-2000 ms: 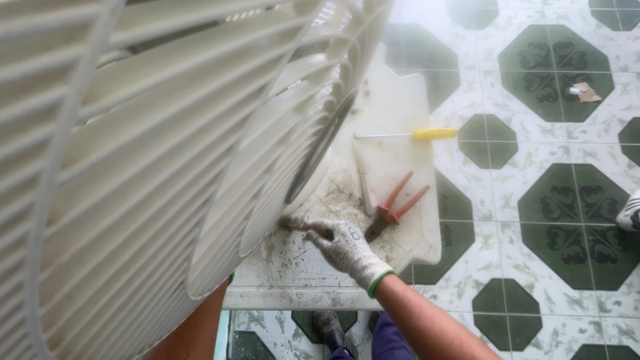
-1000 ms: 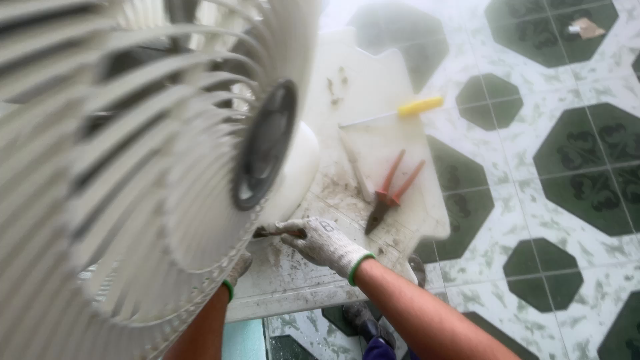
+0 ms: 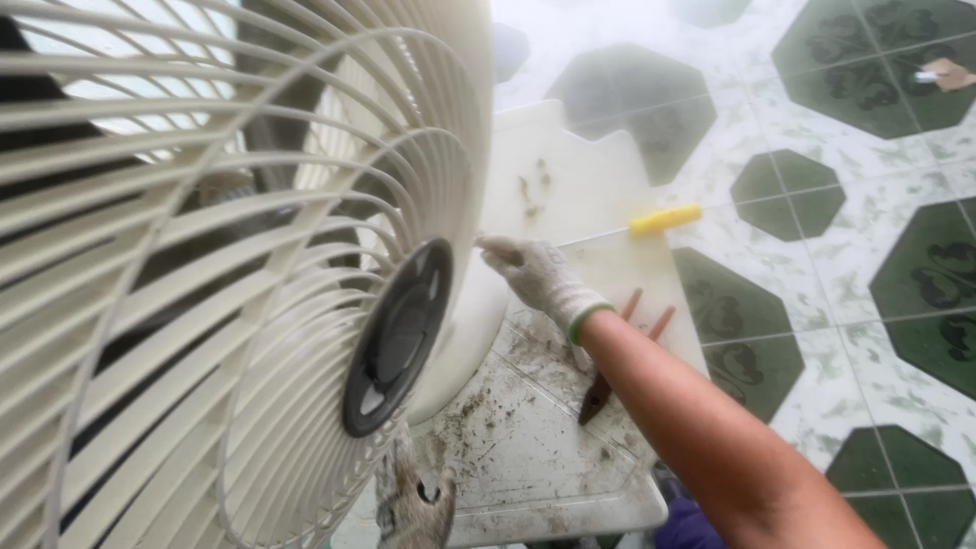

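Observation:
A white plastic fan grille [image 3: 252,252] with a dark round centre badge [image 3: 398,337] fills the left side, over the fan's white base [image 3: 465,335]. My right hand [image 3: 534,274], in a whitish knit glove with a green cuff, is at the right edge of the fan; its fingertips reach the grille's rim, and whether they hold anything is unclear. Below the badge, my left hand [image 3: 418,499] in a soiled glove is beside the grille's lower edge, partly hidden by it. Pliers with red handles [image 3: 598,393] lie partly under my right forearm. A screwdriver with a yellow handle [image 3: 665,219] lies beyond.
The fan stands on a dirt-strewn white plastic stool or small table [image 3: 534,499]. Several small pieces [image 3: 534,187], perhaps screws, lie on its far part. Green and white patterned floor tiles [image 3: 789,194] surround it. A small scrap [image 3: 945,75] lies on the floor at far right.
My right hand has moved away from the lower grille edge, up beside the fan's right rim. More of my left glove shows below the grille. The fan's front faces the camera more.

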